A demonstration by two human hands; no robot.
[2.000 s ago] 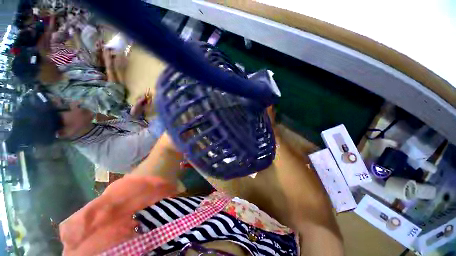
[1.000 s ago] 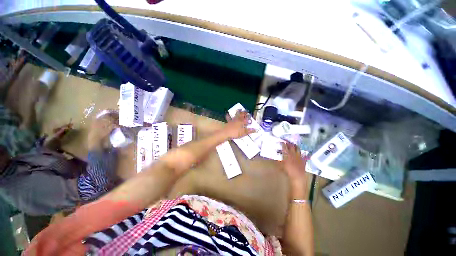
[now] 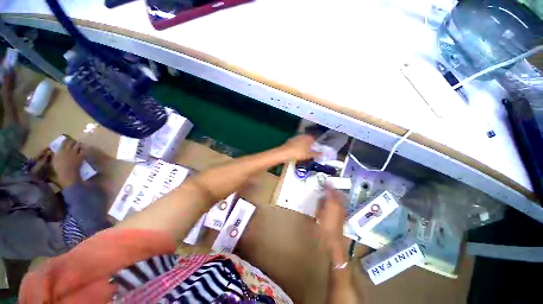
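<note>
My left hand [image 3: 303, 147] reaches under the shelf and touches crinkled clear plastic [image 3: 324, 152]; its fingers are partly hidden. My right hand [image 3: 332, 208] is blurred, with its fingertips at a white fan-like piece [image 3: 337, 183]. Whether either hand grips anything is unclear. A dark fan-like piece [image 3: 306, 170] lies between the hands on a pale surface. A white retail box with a fan picture [image 3: 373, 212] lies right of my right hand. Another box, lettered "MINI FAN" [image 3: 392, 261], lies closer to me. More retail boxes [image 3: 234, 225] lie left, partly behind my left arm.
A dark blue basket [image 3: 113, 95] hangs at upper left before the green conveyor [image 3: 208, 116]. The white shelf edge [image 3: 262, 80] crosses above my hands. Another person's hand [image 3: 70, 155] is at left by a white box. A red-edged device [image 3: 190, 10] lies on the shelf.
Retail boxes that lay under and between my hands now lie to the left, by my left forearm. My left hand has moved to the clear plastic. The view has shifted, showing more shelf top.
</note>
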